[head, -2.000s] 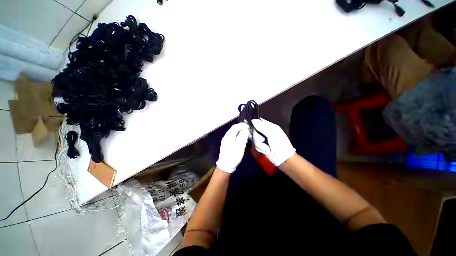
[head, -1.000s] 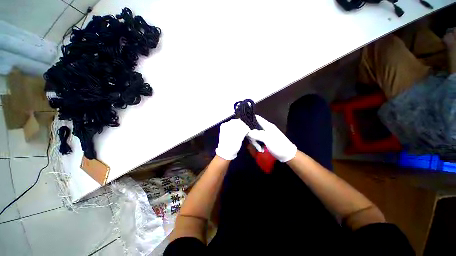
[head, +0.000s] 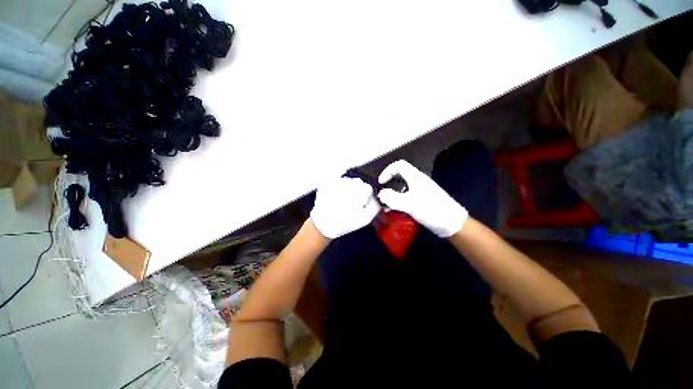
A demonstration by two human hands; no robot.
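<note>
A black cable bundle [head: 363, 178] is held between my gloved hands just off the table's front edge, over my lap. It is mostly covered by the gloves. My left hand [head: 343, 207], in a white glove, is closed around the bundle. My right hand [head: 416, 199], also gloved, is at the bundle's right side with thumb and forefinger curved around a dark part of it. Whether a tie is at the fingers cannot be told.
A heap of black bundles [head: 129, 95] lies on the white table [head: 319, 83] at left, with a stray bundle [head: 75, 207] and tan block [head: 127, 256] near the corner. Black coils [head: 538, 6] lie far right. A seated person's leg [head: 589, 102] and red stool [head: 524, 186] are at right.
The bundle's loops stood upright beyond my hands; now they are lower and mostly covered by my left hand. My hands have turned and my right fingers have curled. The view has shifted slightly.
</note>
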